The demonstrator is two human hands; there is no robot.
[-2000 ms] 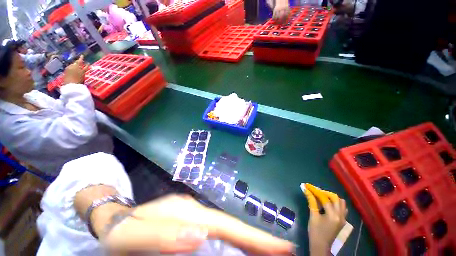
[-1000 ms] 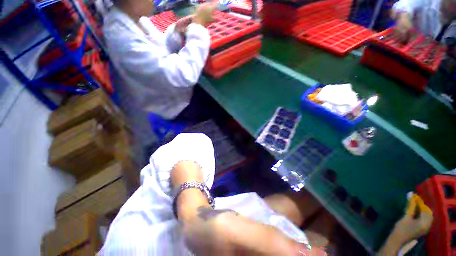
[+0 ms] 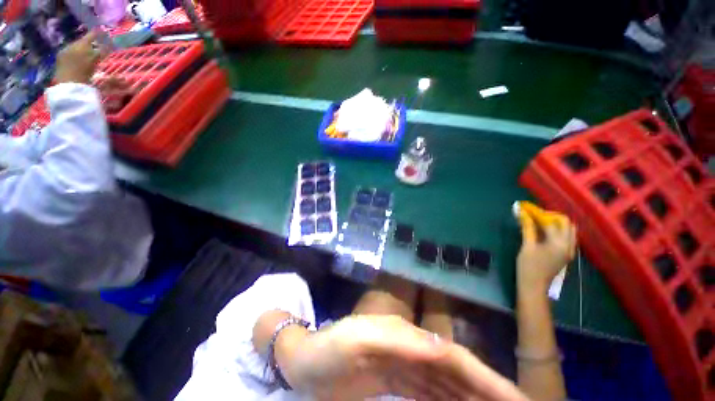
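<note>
My left hand (image 3: 392,356), with a bracelet, is large, blurred and partly cut off at the bottom; whether it holds anything cannot be told. My right hand (image 3: 546,243) wears yellow finger cots and pinches a small white wiping cloth (image 3: 517,208) beside the red tray. Several black watch units (image 3: 453,256) lie in a row on the bench, left of my right hand. A white-backed film sheet (image 3: 312,205) with dark squares lies further left. A clear film sheet (image 3: 365,227) lies between it and the row.
A blue bin (image 3: 361,147) with white cloths and a solvent bottle (image 3: 414,163) stand behind the sheets. Stacked red trays (image 3: 627,227) with black units are at right. A person in a white coat (image 3: 59,196) sits left beside more red trays (image 3: 168,102).
The view swung left, then back right. My left hand remains low and near the camera. My right hand still holds the cloth near the red tray.
</note>
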